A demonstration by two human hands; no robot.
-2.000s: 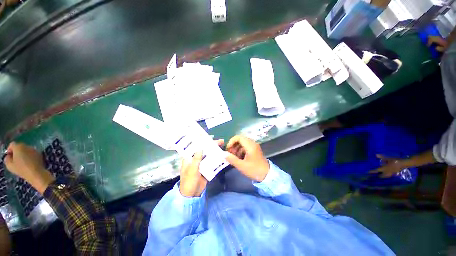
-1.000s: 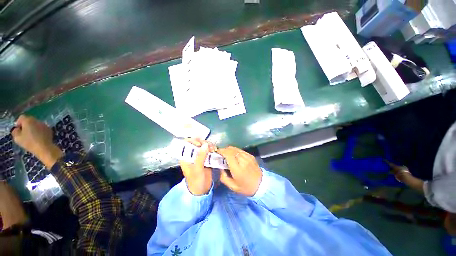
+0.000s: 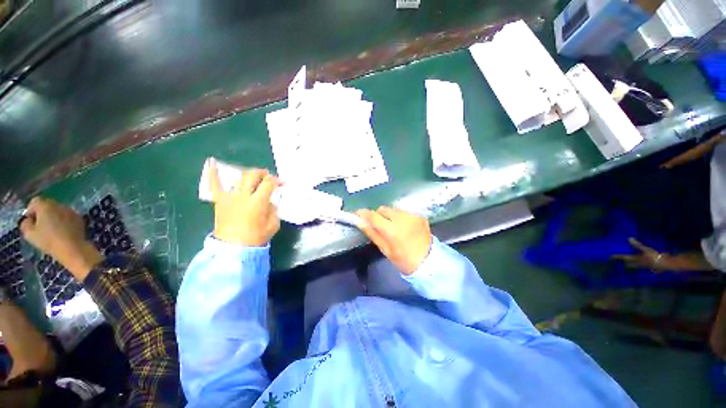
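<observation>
My left hand point(image 3: 245, 209) is closed over a long white folded strip point(image 3: 225, 172) at the bench's near side; its fingers hide the middle of the strip. My right hand point(image 3: 398, 237) pinches the end of a thin folded white leaflet point(image 3: 342, 216), seen nearly edge-on. Its far end meets or overlaps the white paper point(image 3: 306, 205) between my hands; where one ends and the other begins is unclear. A loose pile of white printed leaflets point(image 3: 330, 135) lies just beyond.
A white bundle point(image 3: 450, 131) lies right of the pile. Farther right are a larger white bundle point(image 3: 521, 76), a slim white box point(image 3: 605, 111) and a light blue carton point(image 3: 597, 28). A neighbour's hand point(image 3: 54, 231) is over a clear tray at left. Another person's hand point(image 3: 643, 256) is at right.
My left hand has moved left onto the long strip. My right hand has moved slightly right and up, with the printed leaflet now seen as a thin fold. The view has shifted slightly.
</observation>
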